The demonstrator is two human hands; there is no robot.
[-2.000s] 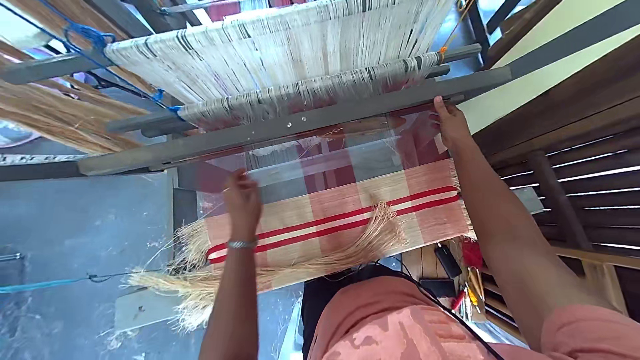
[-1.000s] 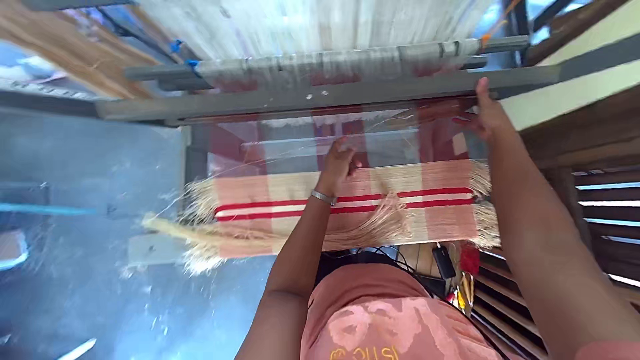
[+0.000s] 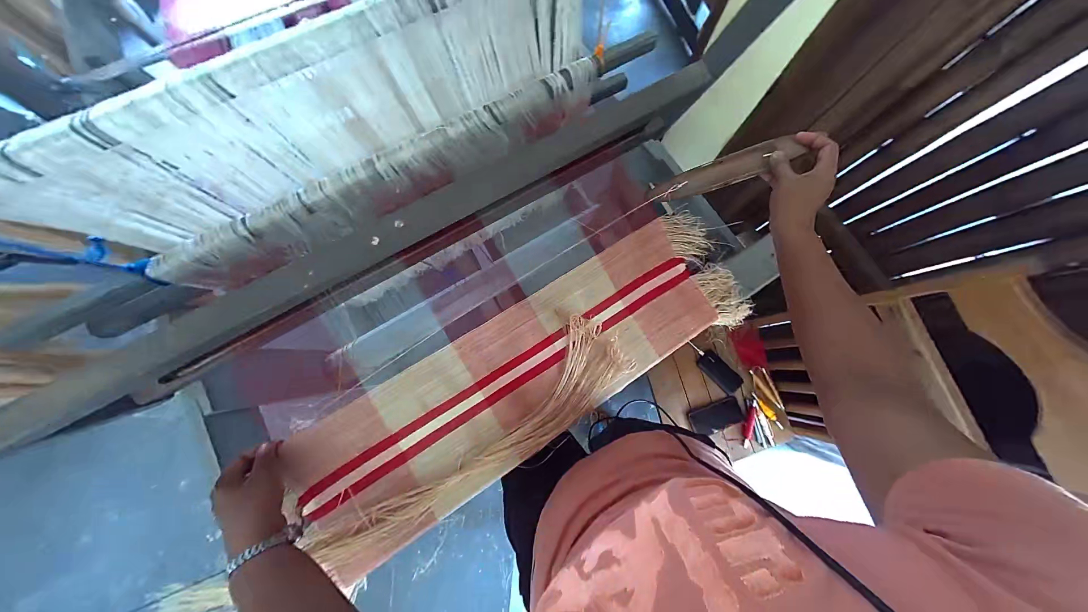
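Observation:
My right hand [image 3: 803,174] grips the end of a long wooden weaving shuttle [image 3: 722,172], held out past the right edge of the warp. A thin strand runs from it across the warp threads [image 3: 476,289]. My left hand [image 3: 253,497] is at the left edge of the woven cloth [image 3: 501,374], its fingers by the selvedge; what they pinch, if anything, is hidden. The cloth is pink and cream with two red stripes and fringed sides. A bundle of loose straw-coloured fibres [image 3: 586,365] lies over it. Behind the cloth is the loom's grey wooden beater [image 3: 374,242].
Heddles of pale string [image 3: 340,93] hang beyond the beater. At the right are a slatted wooden wall [image 3: 960,127] and a wooden chair [image 3: 1011,374]. Pens or tools [image 3: 765,408] and a black device [image 3: 718,371] lie on a wooden surface beside me.
My right hand has left the beater's right end and now holds the shuttle out to the right. My left hand has moved from above the cloth's middle to its left edge. The view has tilted.

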